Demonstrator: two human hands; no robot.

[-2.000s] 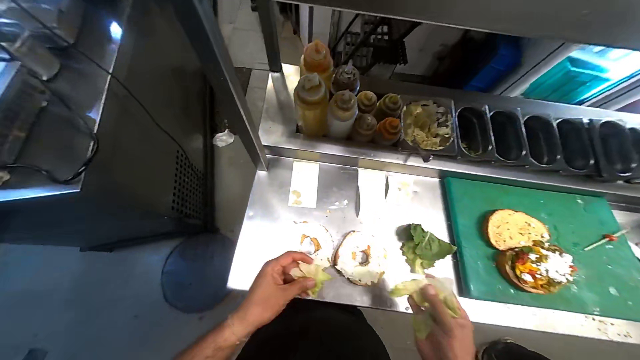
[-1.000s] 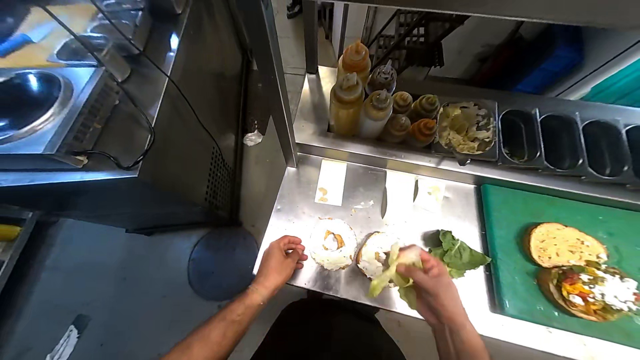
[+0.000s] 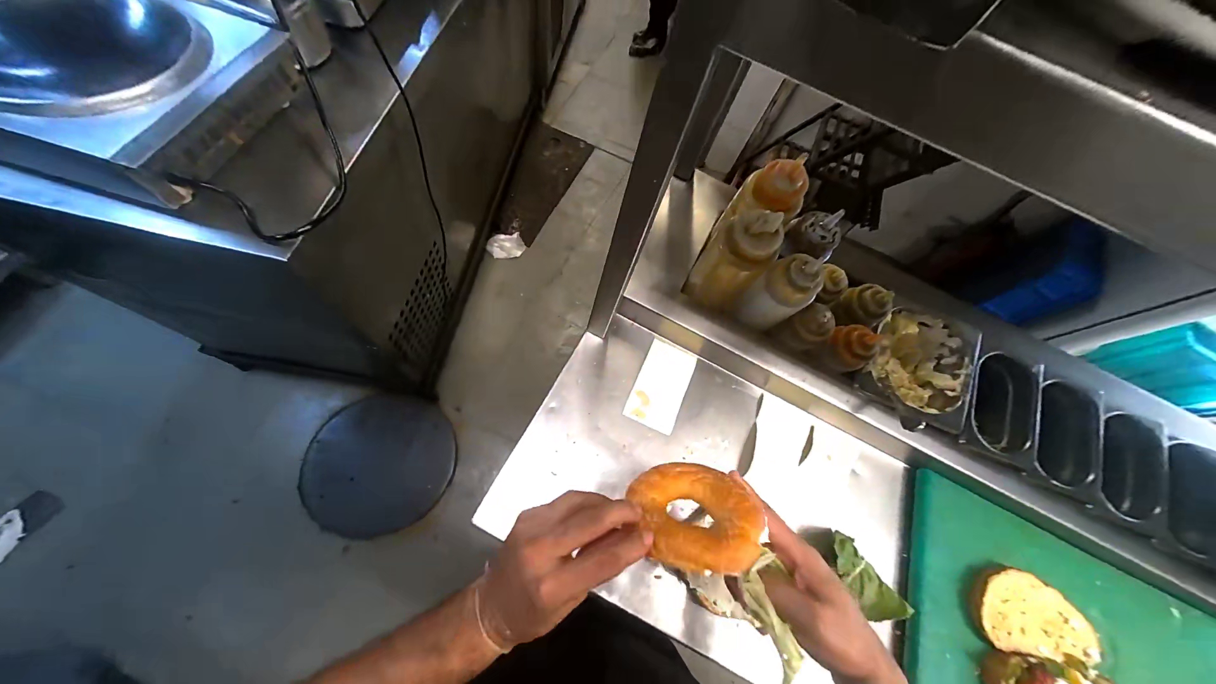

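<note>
A browned bagel top (image 3: 708, 548) with a hole in its middle is held between my two hands, crust side up. My left hand (image 3: 570, 560) pinches its left edge with fingertips and thumb. My right hand (image 3: 817, 603) is at its right edge, beside a pale lettuce leaf (image 3: 774, 613) that hangs down. Beneath the bagel top lies the other half (image 3: 717, 598), mostly covered. A dark green leaf (image 3: 869, 579) rests on the steel counter to the right of my right hand.
On the green cutting board (image 3: 959, 522) is an opened bun (image 3: 1035, 613) with filling. Squeeze bottles (image 3: 750, 252), a tub of shredded food (image 3: 920, 361) and steel containers (image 3: 1064, 432) stand along the shelf. A paper slip (image 3: 660, 385) lies on the counter (image 3: 541, 456).
The bagel half that lay at the left with white spread facing up is now lifted and turned over in my hands. My right hand held lettuce above the other half. The view has swung left.
</note>
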